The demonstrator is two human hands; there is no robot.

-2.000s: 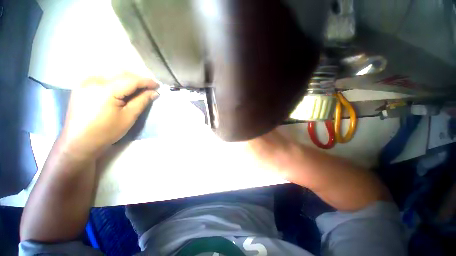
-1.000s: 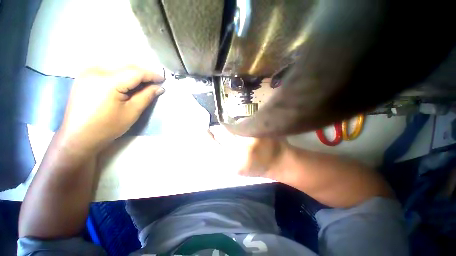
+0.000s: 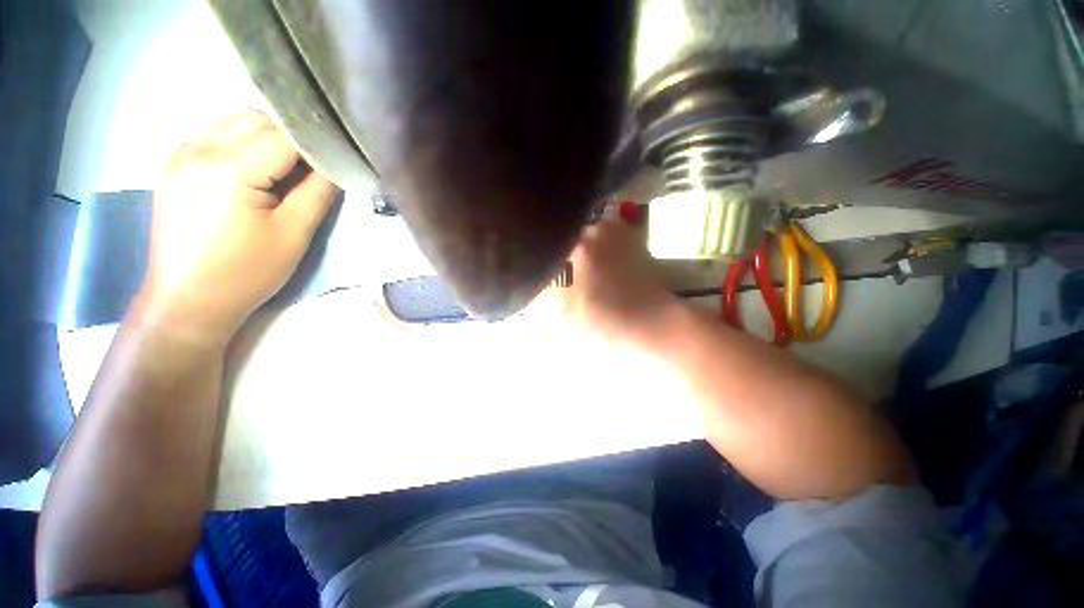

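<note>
The sewing machine head (image 3: 511,131) fills the upper middle and hides the needle area. A small dark grey fabric piece (image 3: 426,299) with a rounded left end lies flat on the bed below the head's tip. My left hand (image 3: 232,226) rests on the table left of the head, fingers bent, fingertips partly behind the head's edge; glare hides any cloth in them. My right hand (image 3: 612,279) is right of the head's tip, its fingers partly hidden and blown out by glare near a small ribbed brass knob (image 3: 561,276).
A cream tension knob (image 3: 707,226) stands out above red (image 3: 737,297) and yellow-orange (image 3: 814,285) scissor loops. Dark cut panels (image 3: 36,273) lie at the far left. A blue strip (image 3: 945,333) hangs at the right table edge (image 3: 642,449).
The view has shifted, and the head now covers the needle area again. My left hand has moved up and left, and my right hand up behind the head. The dark piece's rounded end shows.
</note>
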